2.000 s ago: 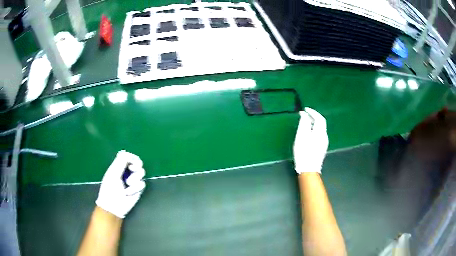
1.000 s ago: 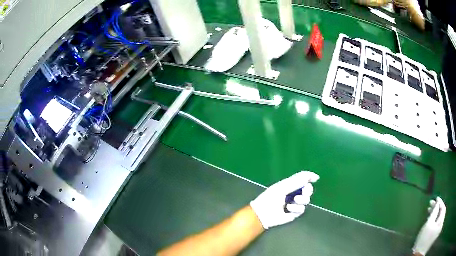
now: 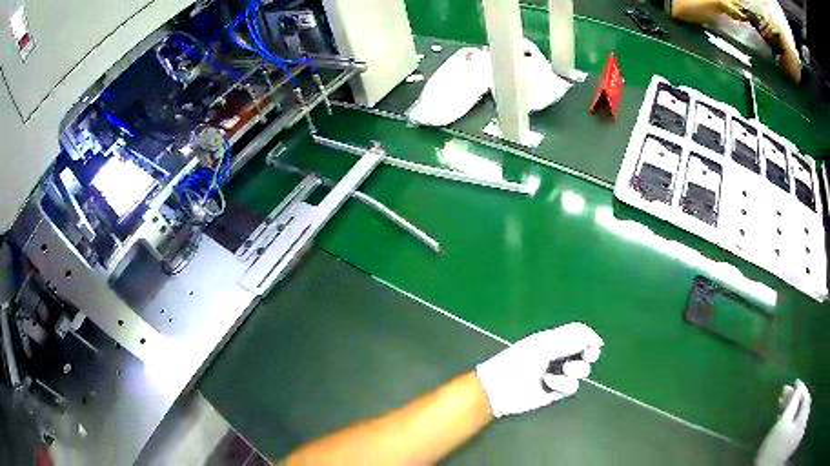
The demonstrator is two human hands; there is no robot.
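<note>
My left hand (image 3: 539, 370), in a white glove, is over the line between the mat (image 3: 364, 364) and the green belt (image 3: 555, 264). Its fingers are curled around a small dark-blue part (image 3: 557, 371), mostly hidden by the fingers. My right hand (image 3: 786, 426), also white-gloved, is at the lower right, cut off by the picture's edge; its fingers point up and what it may hold cannot be told. A black phone frame (image 3: 719, 305) lies on the belt above my right hand, its right end blurred.
A machine (image 3: 127, 237) with blue tubes and a bright screen stands left. Guide rails (image 3: 400, 168) angle over the belt. Beyond it are a white post (image 3: 508, 73), a red sign (image 3: 608, 86), a white loose shape (image 3: 455, 86) and a blister tray (image 3: 774, 218). Another person's hands (image 3: 760, 23) show at top right.
The view has turned left to the machine since the earliest frame, then shifted slightly more. The frame now lies a little farther left of my right hand. My left hand keeps hold of the dark-blue part.
</note>
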